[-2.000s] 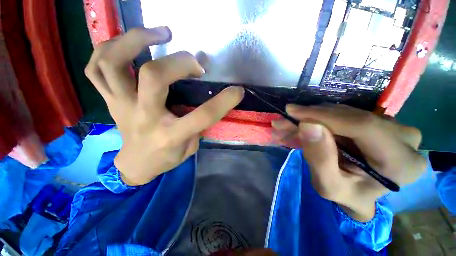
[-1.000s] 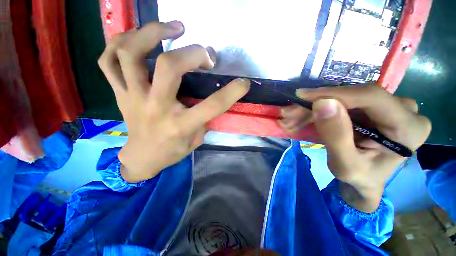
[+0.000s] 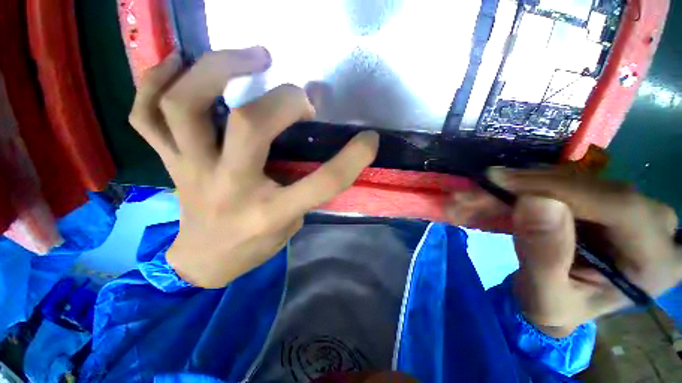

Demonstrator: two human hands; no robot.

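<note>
The opened tablet housing (image 3: pixel 336 142) lies in its red foam tray (image 3: pixel 396 196), with a glaring silver area (image 3: pixel 366 60) and the main board (image 3: pixel 535 112) at the right end. My left hand (image 3: pixel 232 161) is spread over the left part, its thumb pressed on the black inner edge. My right hand (image 3: pixel 583 239) holds slim black tweezers (image 3: pixel 609 271) near the tray's front edge, right of my left thumb. The right hand is a little blurred. A thin cable along the black edge is too faint to make out clearly.
Red-orange foam trays (image 3: pixel 63 97) stand at the far left on the dark green worktop (image 3: pixel 649 153). A small amber patch (image 3: pixel 594 158) is at the tray's near right corner. Blue cloth (image 3: pixel 67 277) shows at the lower left.
My right hand has moved right and slightly down with the tweezers, away from my left thumb. My left hand keeps its pose on the edge. The view has shifted slightly.
</note>
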